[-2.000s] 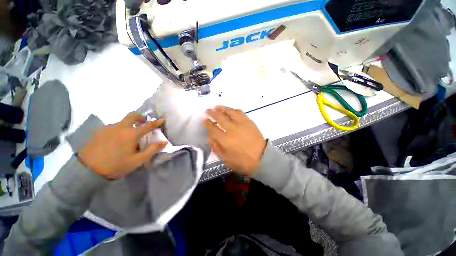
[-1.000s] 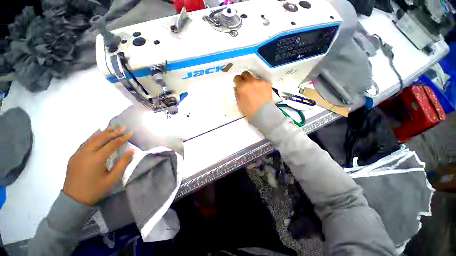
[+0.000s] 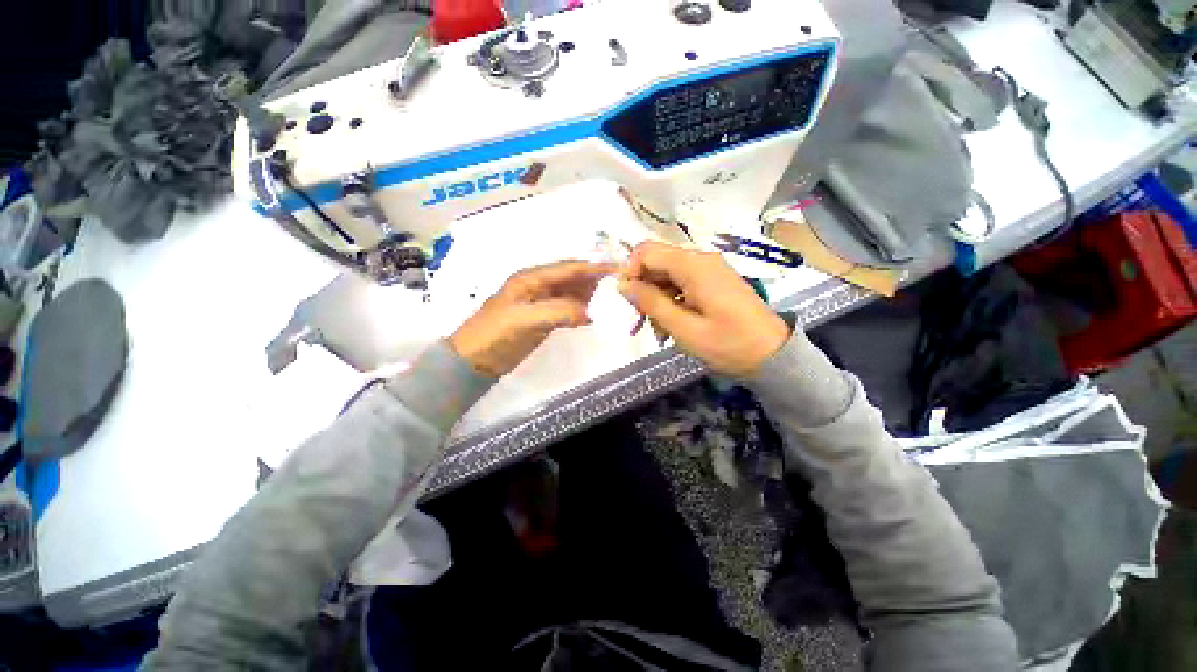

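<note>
Both hands meet over the white table, right of the needle area. My left hand [image 3: 532,313] and my right hand [image 3: 709,305] hold a small white piece [image 3: 612,305] between their fingertips; its exact shape is blurred. The grey garment panel [image 3: 361,319] lies flat by the presser foot [image 3: 400,260], with white cloth [image 3: 305,394] on its near side. My left forearm covers part of it. The white sewing machine [image 3: 525,145] stands behind the hands. The coloured-handled scissors are almost wholly hidden behind my right hand.
Black-handled snips [image 3: 759,250] lie beside a brown card [image 3: 834,259]. A rounded grey piece [image 3: 76,368] lies at far left, gathered grey cloth [image 3: 138,145] behind it. White-edged grey panels [image 3: 1050,525] are stacked low right, near a red container [image 3: 1116,289].
My left hand has left the panel and moved right to meet my right hand. My right hand has come down from the machine body. A small white piece now shows between them.
</note>
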